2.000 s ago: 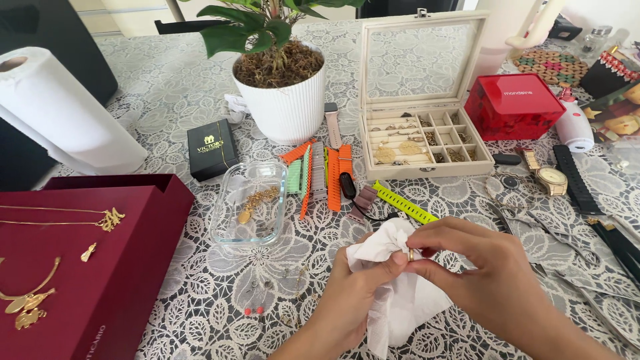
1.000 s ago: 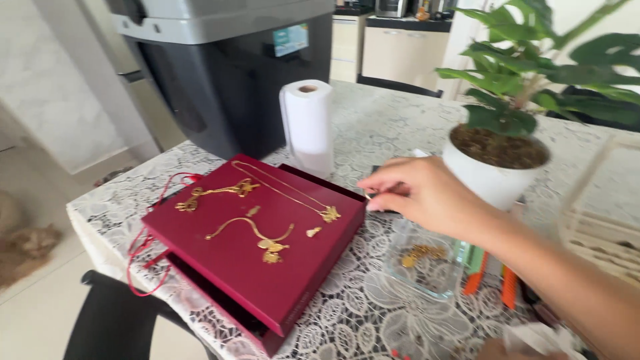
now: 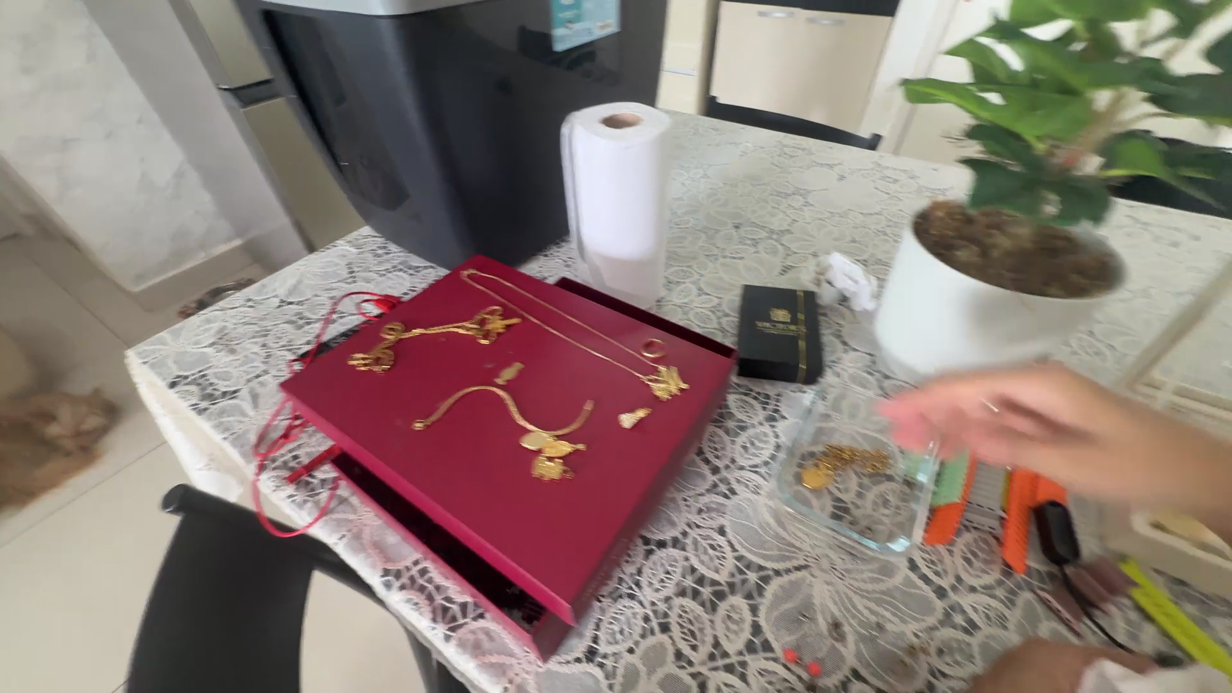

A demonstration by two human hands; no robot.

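My right hand [image 3: 1020,433], blurred by motion, is over the right side of a glass dish [image 3: 900,549] that holds a gold chain with a round pendant [image 3: 817,476]; nothing shows in its fingers. At the bottom edge my left hand [image 3: 1054,666] is partly cut off, against a white cloth or tissue [image 3: 1150,676]. On the dark red box [image 3: 462,452] lie a small ring [image 3: 654,347], a thin necklace with a pendant [image 3: 666,382], a bracelet with charms [image 3: 510,409], another gold chain [image 3: 433,332] and small charms [image 3: 632,418].
A paper towel roll [image 3: 621,207], a black box [image 3: 780,337] and a potted plant [image 3: 991,298] stand behind. Orange strips [image 3: 1018,520] and small coral-coloured pieces [image 3: 802,662] lie at right and below. A black chair [image 3: 221,587] is by the table's left edge.
My right hand has moved right, away from the red box's far corner. A ring now lies on the box near the necklace pendant. The view has swung left since the first frame.
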